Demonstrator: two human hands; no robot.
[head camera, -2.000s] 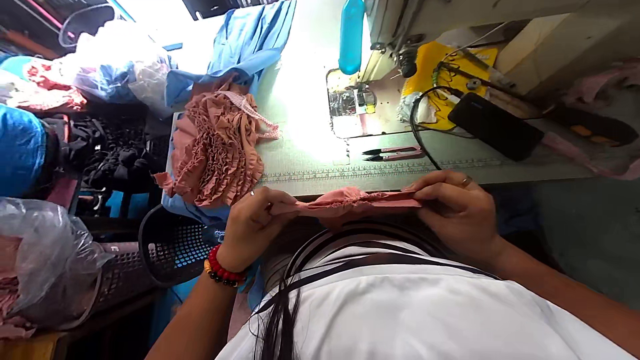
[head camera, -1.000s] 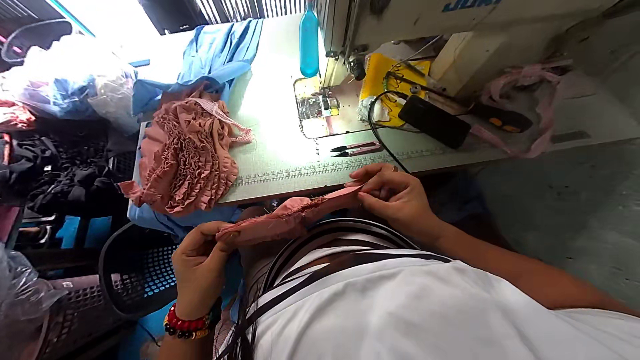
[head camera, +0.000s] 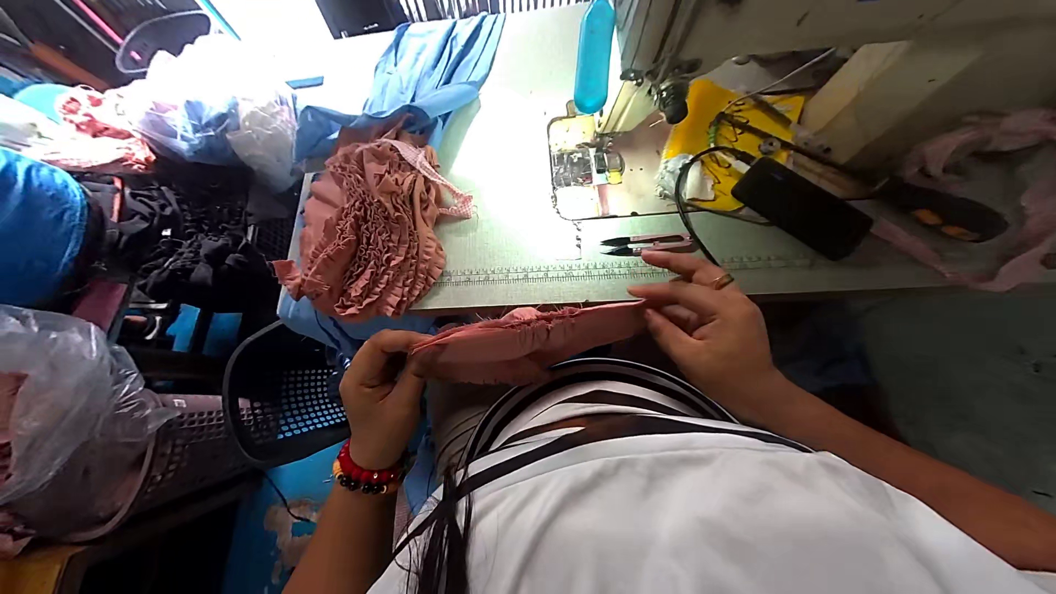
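Observation:
A folded strip of pink fabric (head camera: 528, 340) with a frayed, gathered upper edge stretches between my hands, in front of the sewing table's edge. My left hand (head camera: 384, 396) pinches its left end between thumb and fingers. The right end is held by my right hand (head camera: 709, 326) at the fingertips. Just beyond my right fingers lie thread snips (head camera: 648, 244) on the table. A pile of ruffled pink fabric (head camera: 375, 231) rests on the table's left part, beyond my left hand. The sewing machine's needle plate (head camera: 598, 169) is farther back.
The sewing machine (head camera: 825, 49) stands at the back right. A black phone (head camera: 800, 208) and its cable lie beside a yellow sheet (head camera: 701, 124). Blue fabric (head camera: 437, 66) covers the back left of the table (head camera: 511, 198). Plastic baskets (head camera: 289, 396) and bags (head camera: 70, 396) are at left.
The pink strip is turned between my hands, and its frayed edge now faces away from me. Both hands still hold its ends. The view has shifted.

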